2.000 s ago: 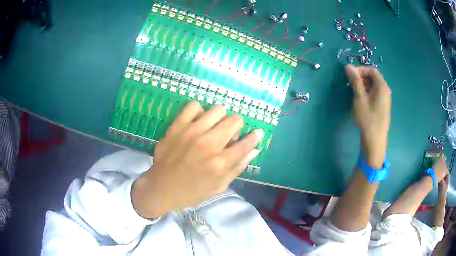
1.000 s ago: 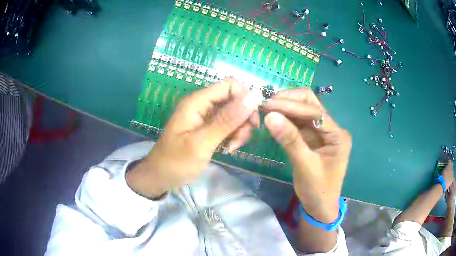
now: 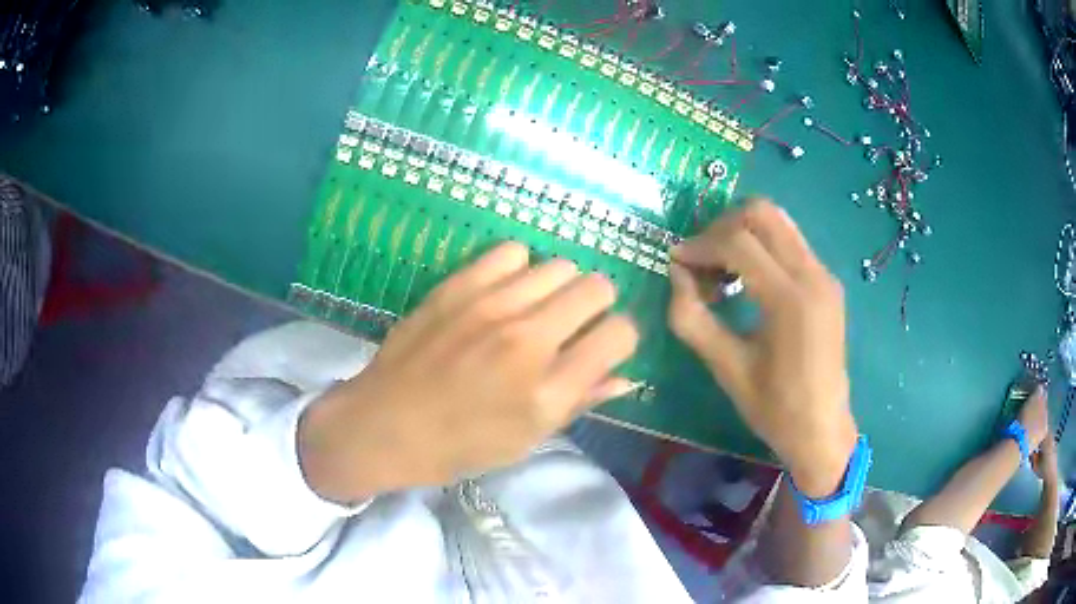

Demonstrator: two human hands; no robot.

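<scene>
The green PCB panel [image 3: 566, 153] lies on the table mat in front of me, with rows of pale pads. My left hand [image 3: 472, 378] rests palm down over its lower part, fingers spread and holding nothing visible. My right hand [image 3: 767, 330] is at the panel's right end, thumb and forefinger close to the middle pad row, pinching a thin-wired capsule. One small silver capsule [image 3: 730, 284] shows by its fingers. Another round capsule [image 3: 716, 171] lies over the panel's upper right. The wire ends at the fingertips are too small to make out.
A heap of loose wired capsules [image 3: 906, 165] lies right of the panel. Wired capsules [image 3: 796, 151] trail beyond its upper edge. Dark bundles [image 3: 24, 47] lie at the far left. Another person's hand [image 3: 1034, 415] with a blue wristband is at the right. The table edge curves below.
My right hand went from the capsule heap to meet my left hand over the panel, then moved to its right end. My left hand lifted and is back down on the panel.
</scene>
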